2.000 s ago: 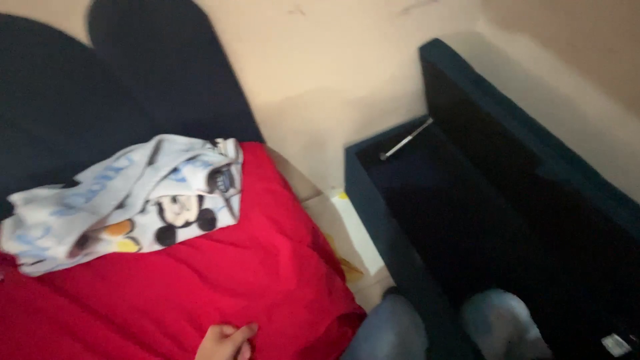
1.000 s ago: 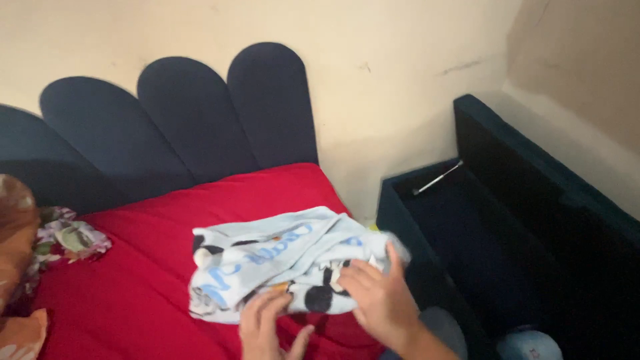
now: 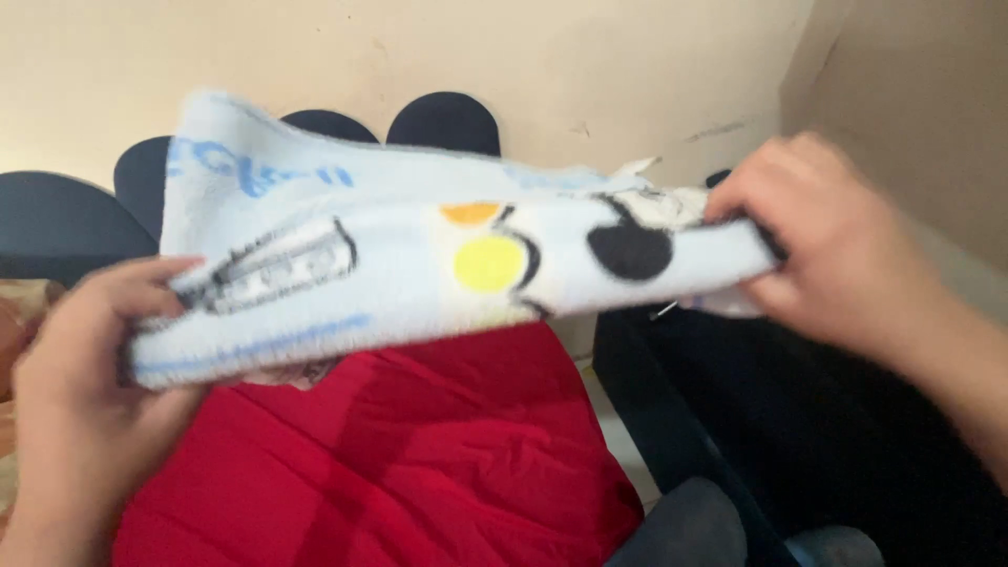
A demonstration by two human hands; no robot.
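A light blue printed fleece cloth (image 3: 409,252) with cartoon shapes and blue lettering is stretched between my hands, lifted above the red bedsheet (image 3: 378,465). At the left, my left hand (image 3: 102,354) grips one end of it, fingers over the top and thumb below. My right hand (image 3: 819,236) is closed on the other end, higher up at the right. The cloth's far part stands up behind the near folded edge at the left. Motion blurs the cloth and both hands.
Behind the bed rises a dark blue scalloped headboard (image 3: 445,122) against a beige wall (image 3: 551,63). An open dark upholstered storage box (image 3: 677,417) stands to the right, with a metal strut (image 3: 664,310) at its far end. Orange patterned fabric (image 3: 24,315) lies at the left edge.
The cloth lay on the red bedsheet in both earlier frames, with both my hands on it one second ago. Now it is raised and pulled out wide between them.
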